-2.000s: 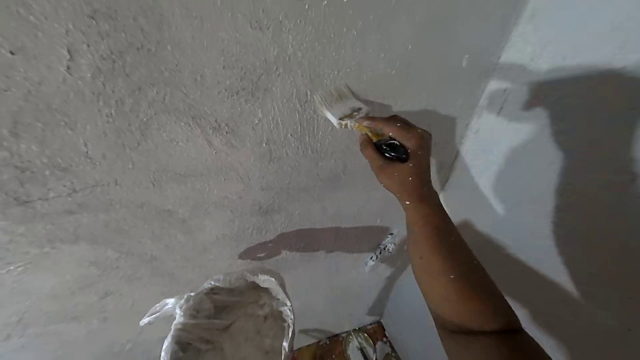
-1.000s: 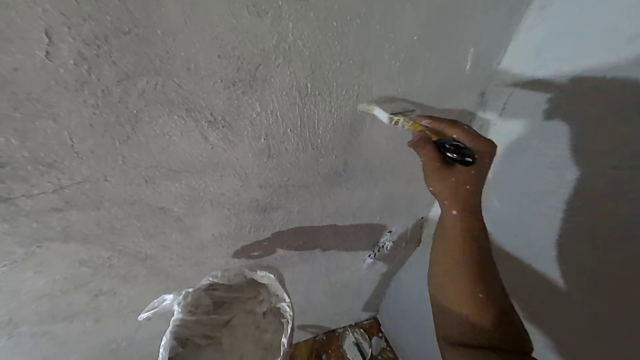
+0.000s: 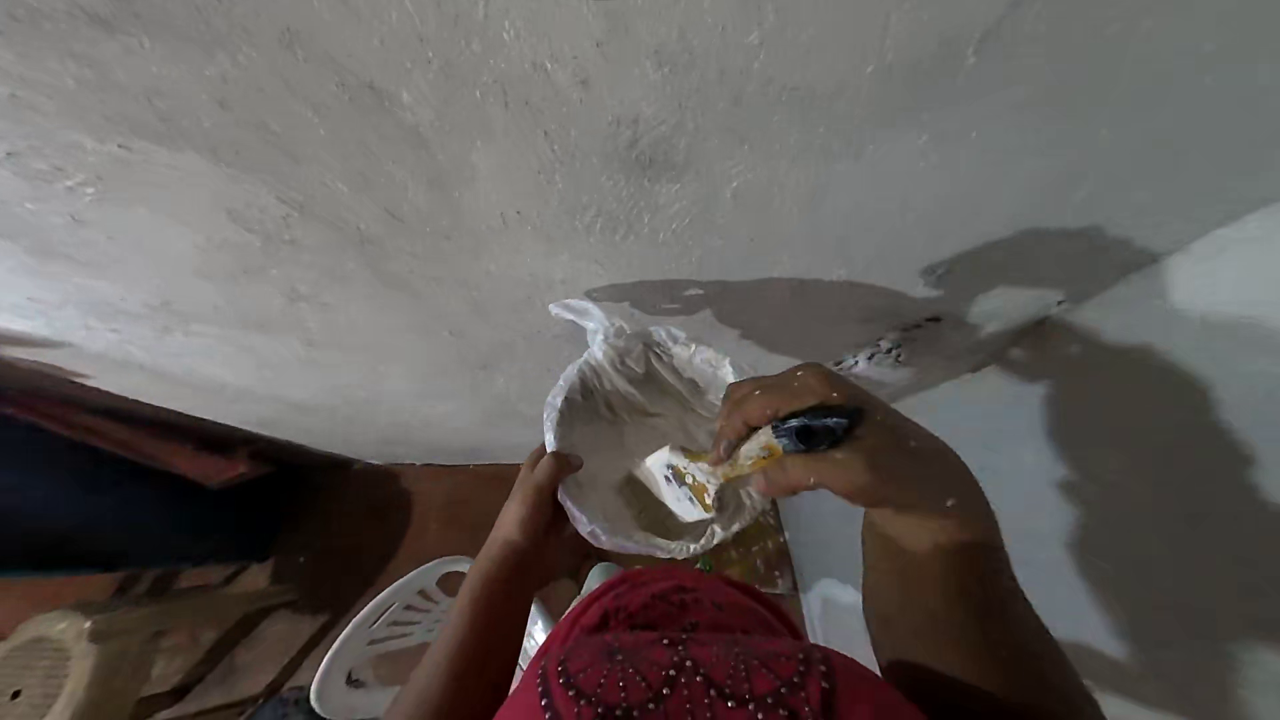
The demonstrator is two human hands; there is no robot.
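My right hand grips a paintbrush with a dark-tipped, yellowish handle. Its paint-coated bristles are inside a container lined with white plastic, over whitish paint; whether they touch the paint is hard to tell. My left hand holds the container's rim at the left, thumb over the edge. The container is close to a grey, rough plastered wall, part of which looks wet or freshly coated.
A white plastic chair stands below left, with a beige plastic piece of furniture farther left. A dark object with a reddish edge is at the left. A paint-stained board lies under the container. A pale adjoining wall meets the grey one at right.
My right hand has brought the brush from the wall down into the container. My left hand, unseen before, is now at the rim. The view has tilted down.
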